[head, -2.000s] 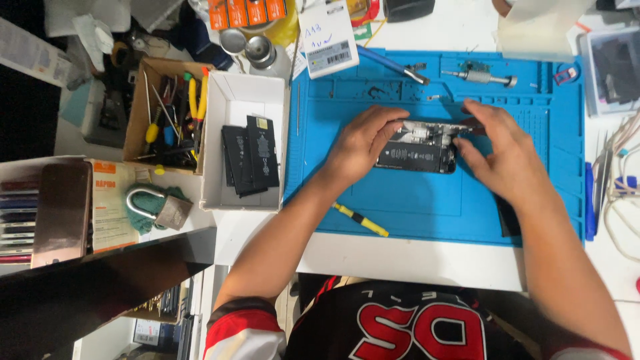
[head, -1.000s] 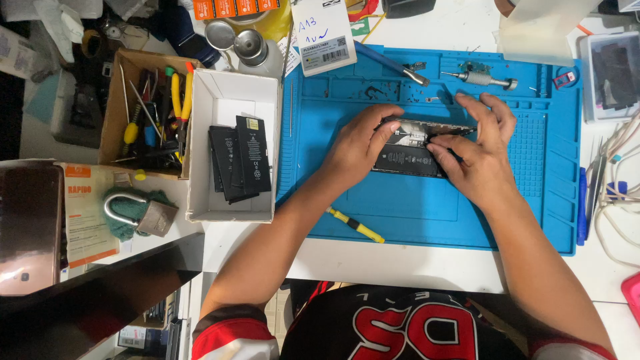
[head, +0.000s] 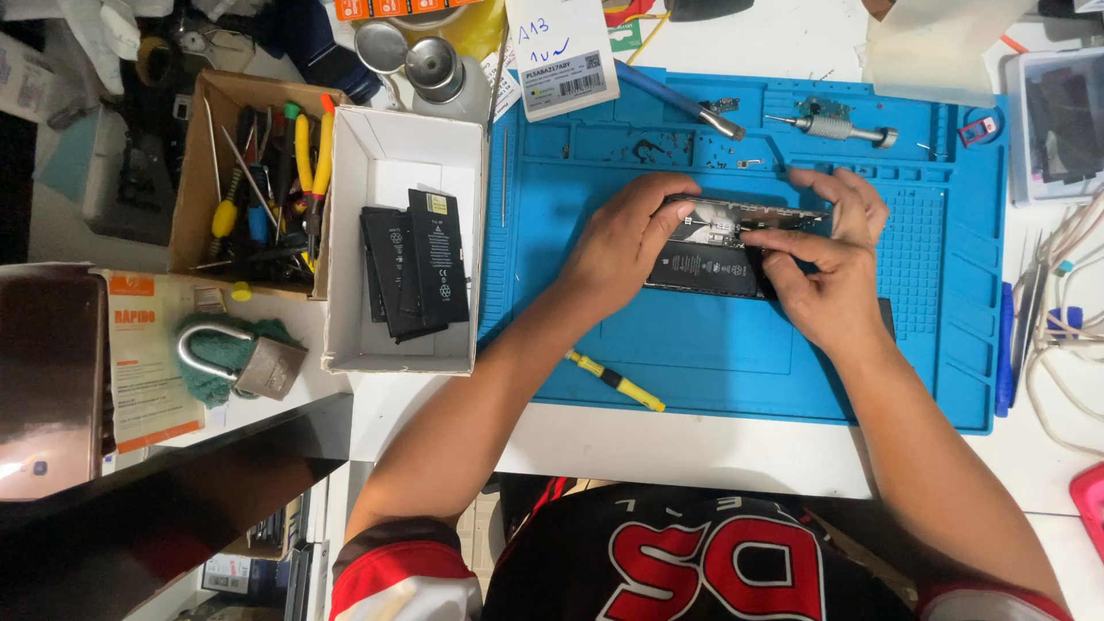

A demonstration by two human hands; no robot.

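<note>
An opened smartphone lies on the blue silicone repair mat, its black battery in the nearer part and silvery and dark inner parts showing beyond it. My left hand grips the phone's left end, thumb and fingers at the far left corner. My right hand is over the phone's right side; its index fingertip touches the inner parts near the middle, the thumb is bent below, and the other fingers are raised beyond the far right corner. A yellow and black screwdriver lies on the mat nearer my body.
Loose phone batteries lie in a white box at left, beside a cardboard box of tools. A blue-handled brush and a metal precision tool lie at the mat's far side. Cables and tweezers are at right.
My right hand has moved from the phone's right edge to over its inner parts, where an index fingertip now presses. My left hand stays at the phone's left end.
</note>
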